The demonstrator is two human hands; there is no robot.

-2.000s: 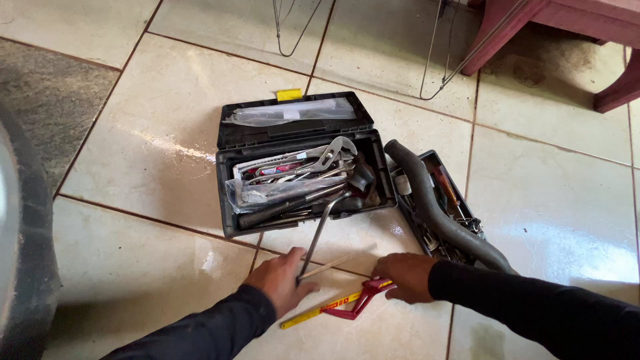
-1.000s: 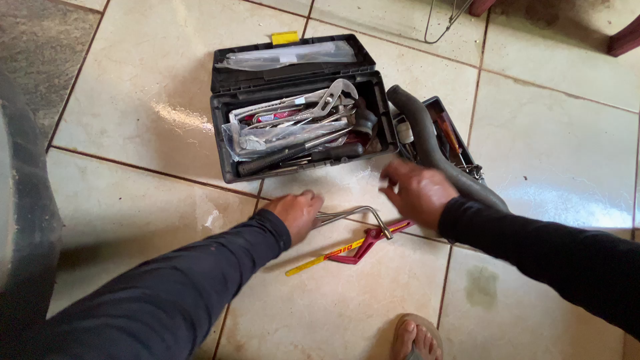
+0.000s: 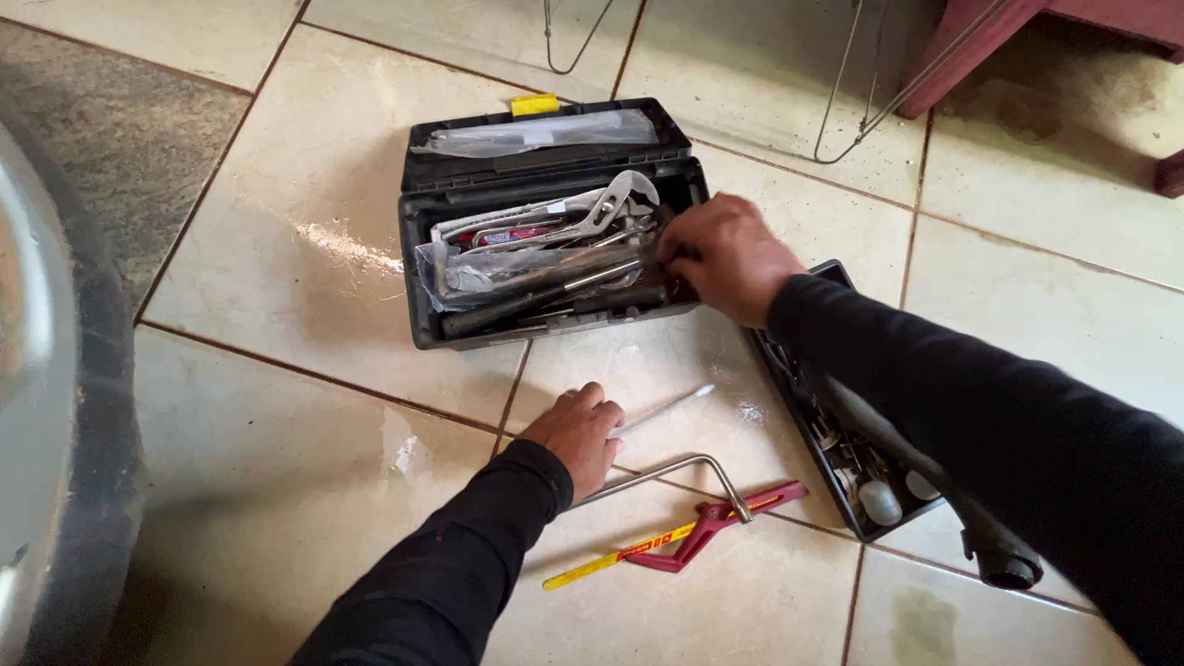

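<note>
My left hand (image 3: 578, 435) is closed round the near ends of a thin metal rod (image 3: 668, 410) and a bent metal wrench (image 3: 689, 461), low over the floor tiles. Just beyond its curved end lies a red hacksaw handle (image 3: 689, 546) with a yellow blade (image 3: 601, 564). My right hand (image 3: 726, 254) is at the right end of the open black toolbox (image 3: 407, 268), its fingertips on or beside dark tools; what they touch is hidden. In the box are slip-joint pliers (image 3: 606, 208), a clear plastic bag (image 3: 462, 277) and a dark-handled tool (image 3: 499, 310).
Under my right forearm, a black tray (image 3: 837, 490) holds small parts, with a dark hose (image 3: 994, 546) lying across it. A rounded grey object (image 3: 46, 370) stands at the left edge. Thin wire legs (image 3: 856, 139) and red wooden furniture (image 3: 962, 55) are at the upper right.
My right hand has moved from near the hacksaw up to the right end of the toolbox. My left hand stays low over the tiles with the metal tools.
</note>
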